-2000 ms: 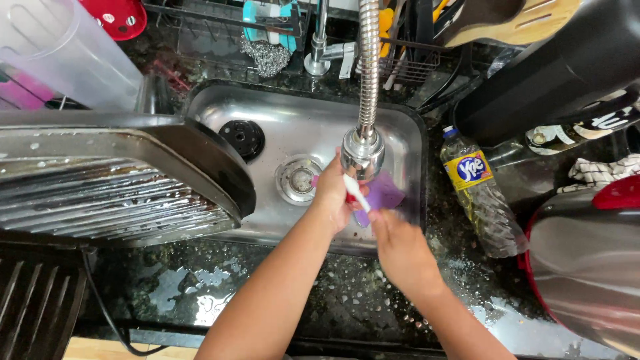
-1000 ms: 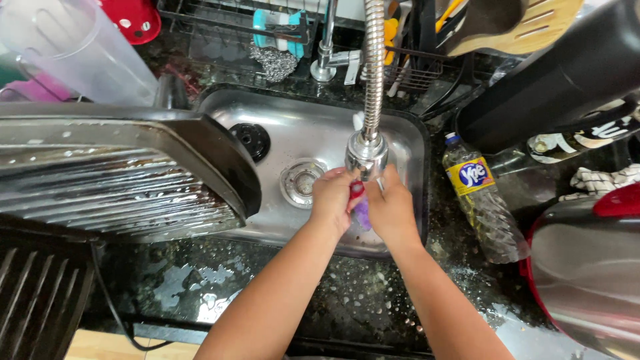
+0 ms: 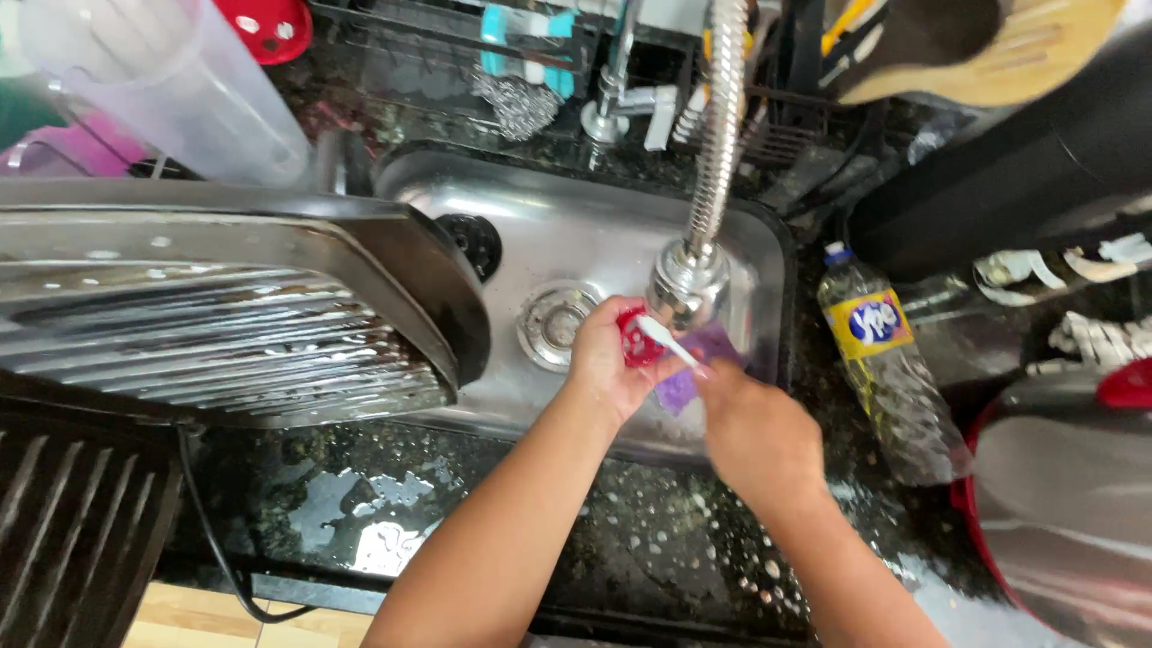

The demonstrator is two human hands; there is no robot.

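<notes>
Over the steel sink, my left hand holds a small red object, whose kind I cannot tell. My right hand grips a thin white brush or stick, its far end against the red object. The chrome faucet head hangs on a ribbed metal hose just above both hands. A purple cloth or sponge lies in the sink below them, partly hidden. The metal drain is left of my left hand, and a round black part sits in the sink's left corner.
A ridged black grill overhangs the sink's left side. At the right stand a Ypê detergent bottle, a black cylinder and a red-rimmed metal pot. Behind the sink are a wire rack and steel wool. The granite counter is wet.
One second ago both hands were close together under the faucet head; now my right hand is lower and to the right, with the white tool showing across the red object.
</notes>
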